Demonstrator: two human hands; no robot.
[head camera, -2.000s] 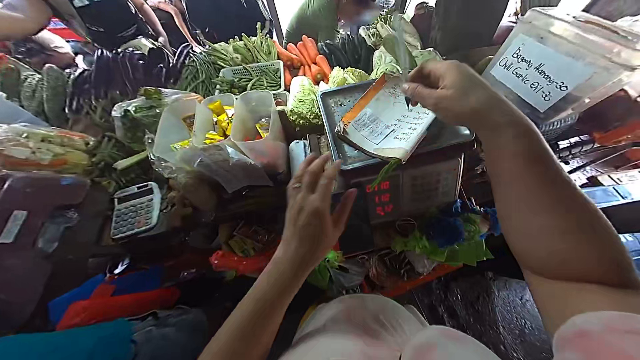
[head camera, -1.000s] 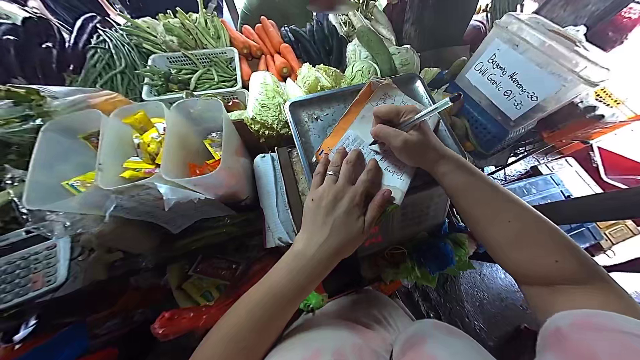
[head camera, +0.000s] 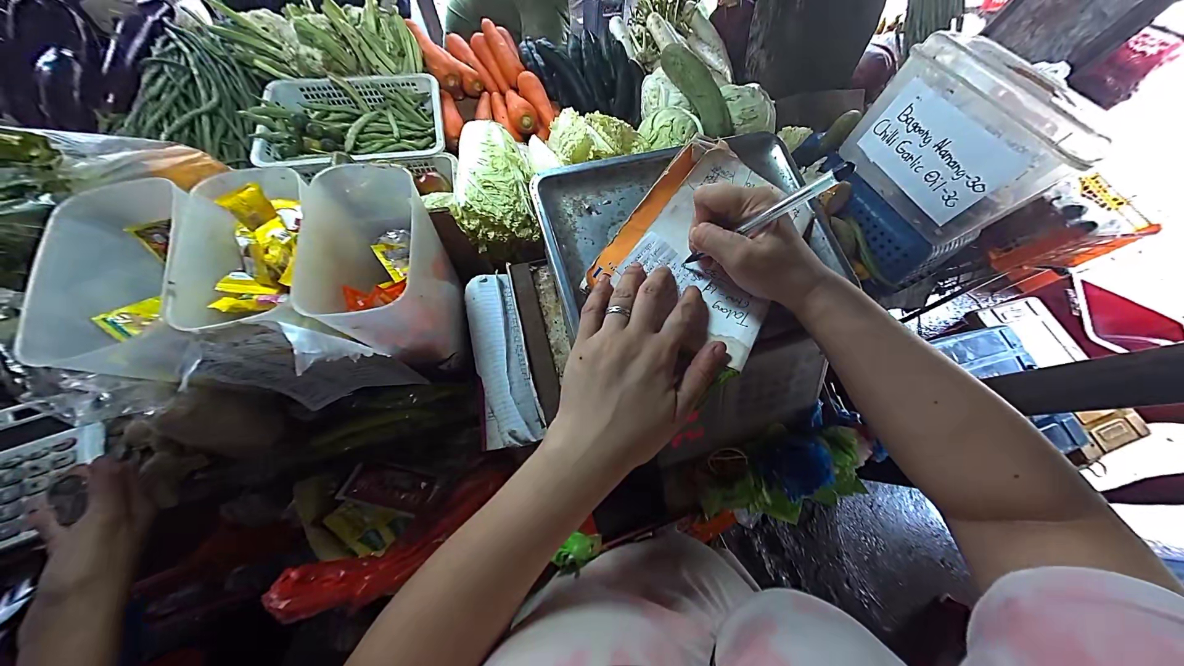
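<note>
My right hand grips a ballpoint pen, its tip touching a handwritten sheet of paper. My left hand lies flat over the lower left of the paper, fingers spread, a ring on one finger. The paper, with an orange-edged piece along its left side, rests on the metal tray of a weighing scale. Beneath my wrists, part of the scale's red display is faintly visible. Just left of the tray stands a worn notebook.
Plastic bins of sachets stand left; carrots, green beans and napa cabbage lie behind. A labelled clear tub is at right. Another person's hand is at a calculator lower left.
My left hand came down onto the paper and my right hand moved down to write. Another person's hand has appeared by the calculator. The view moved closer to the scale.
</note>
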